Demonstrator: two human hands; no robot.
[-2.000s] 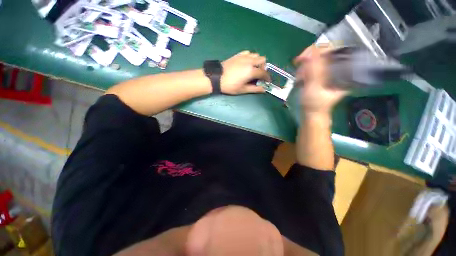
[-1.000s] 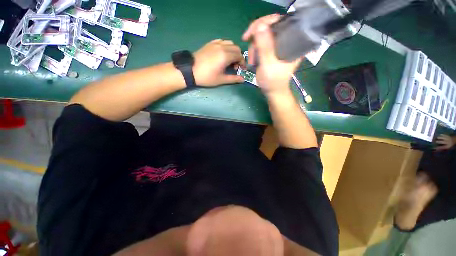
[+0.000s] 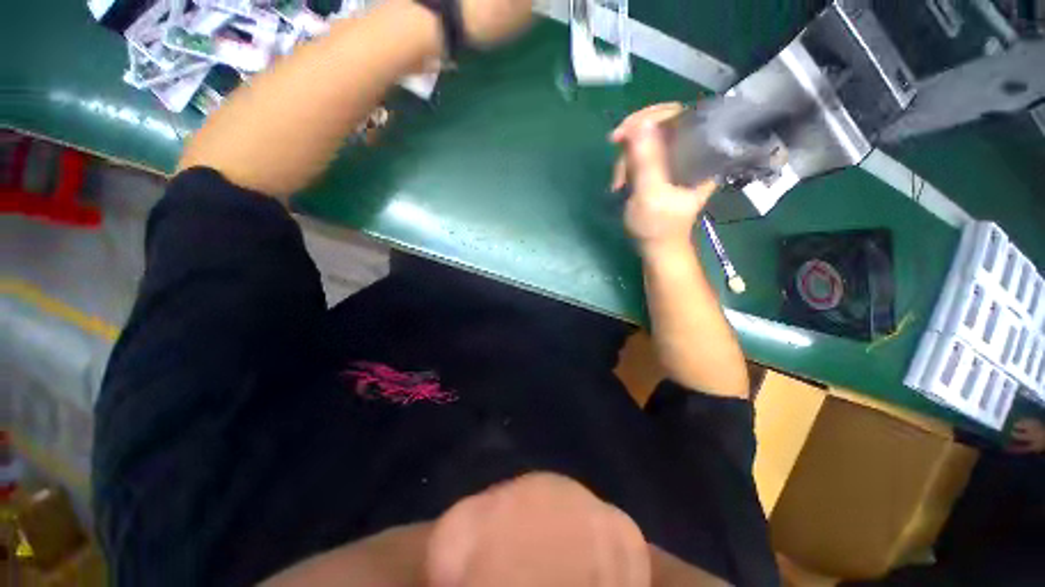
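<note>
My right hand [image 3: 662,189] is closed around the grey electric screwdriver [image 3: 713,140], above the green bench. My left hand [image 3: 495,17] is blurred and cut off by the top edge, so its fingers do not show. A white plastic frame [image 3: 600,67] lies apart, to the right of my left hand, at the top edge. A pile of white frames with green boards [image 3: 224,44] lies at the upper left, partly hidden behind my left forearm.
A silver metal box [image 3: 842,86] stands behind the screwdriver. A slim rod with a pale tip [image 3: 724,255], a black fan [image 3: 839,284] and white slotted trays [image 3: 985,327] lie at the right. An open cardboard box [image 3: 859,470] is below the bench edge. Another person's hand [image 3: 1027,435] shows at far right.
My left hand has moved up and away from my right hand to the top edge. The frame that was between my hands is gone from there. The screwdriver is still in my right hand.
</note>
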